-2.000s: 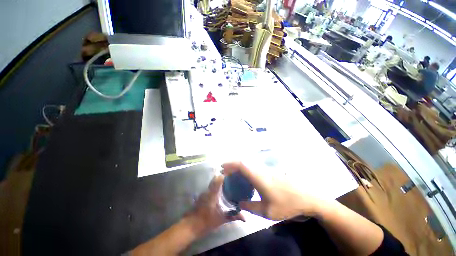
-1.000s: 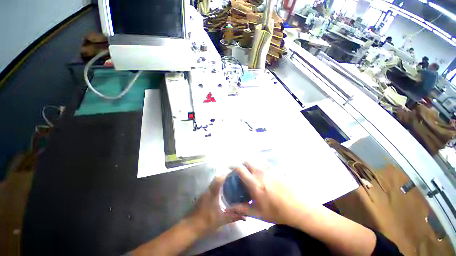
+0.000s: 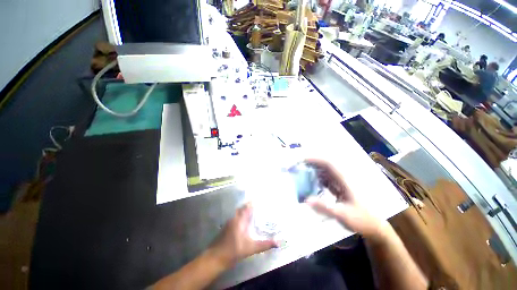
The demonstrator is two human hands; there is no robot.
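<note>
My left hand (image 3: 241, 238) holds a clear bottle (image 3: 268, 227) upright near the table's front edge; its top looks uncovered, and its outline is washed out by glare. My right hand (image 3: 340, 198) is to the right of and above the bottle and holds a round blue-grey lid (image 3: 305, 182) between thumb and fingers. The lid is apart from the bottle.
The white sewing machine head (image 3: 232, 113) with a red logo stands ahead, with a black monitor (image 3: 159, 21) at its left. A slim dark tool and a small dark item (image 3: 295, 145) lie on the white plate. Brown bags (image 3: 448, 226) hang at right; more are piled behind.
My right hand has moved right and away from the bottle with the lid in it. The lid was on the bottle before. My left hand stays around the bottle.
</note>
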